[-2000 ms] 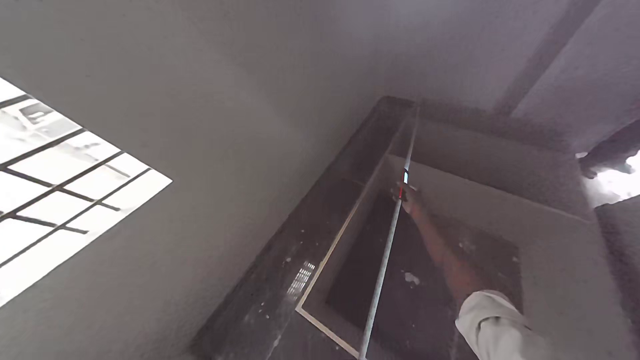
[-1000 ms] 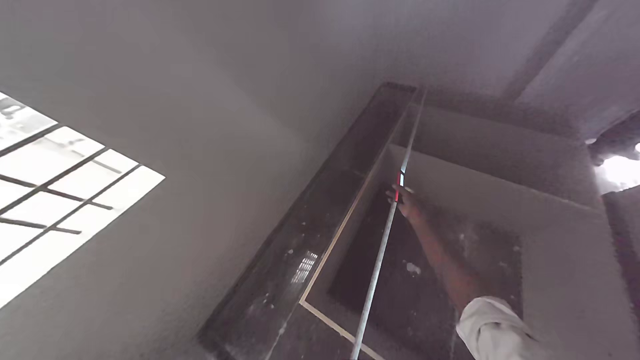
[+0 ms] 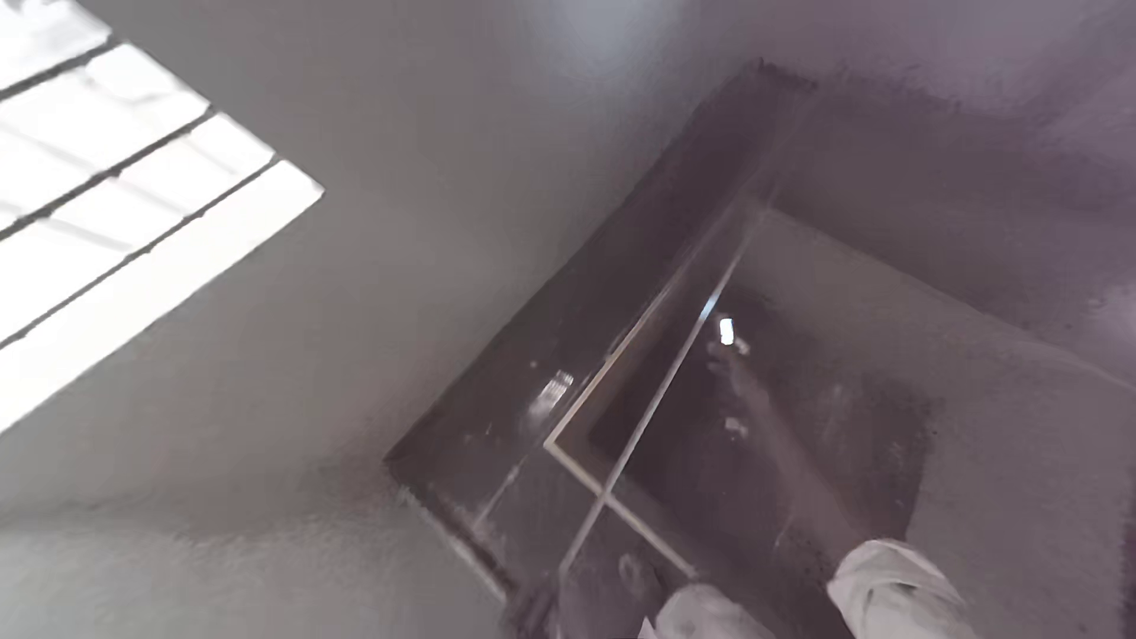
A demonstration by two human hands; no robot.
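Note:
A long thin pale rod or strip (image 3: 657, 399) runs diagonally above a dark slab (image 3: 612, 266) and crosses a pale-edged frame or opening (image 3: 652, 535). My right hand (image 3: 729, 348), at the end of an outstretched arm, is blurred and lies just right of the strip. A small bright object (image 3: 727, 331) shows at its fingers; whether they grip it is unclear. Low in the view, my left hand (image 3: 537, 603) is a dark blur at the near end of the strip, partly cut off by the frame edge. Its grip cannot be made out.
A bright window with dark bars (image 3: 115, 177) is at the upper left, in a plain grey wall (image 3: 382, 266). Within the pale edging lies a darker rectangular area (image 3: 799, 461). A small light patch (image 3: 552, 393) shows on the slab.
My right hand was at the strip, beside a red and bright item; now it is off to the strip's right. My left hand and sleeve have come into view at the bottom.

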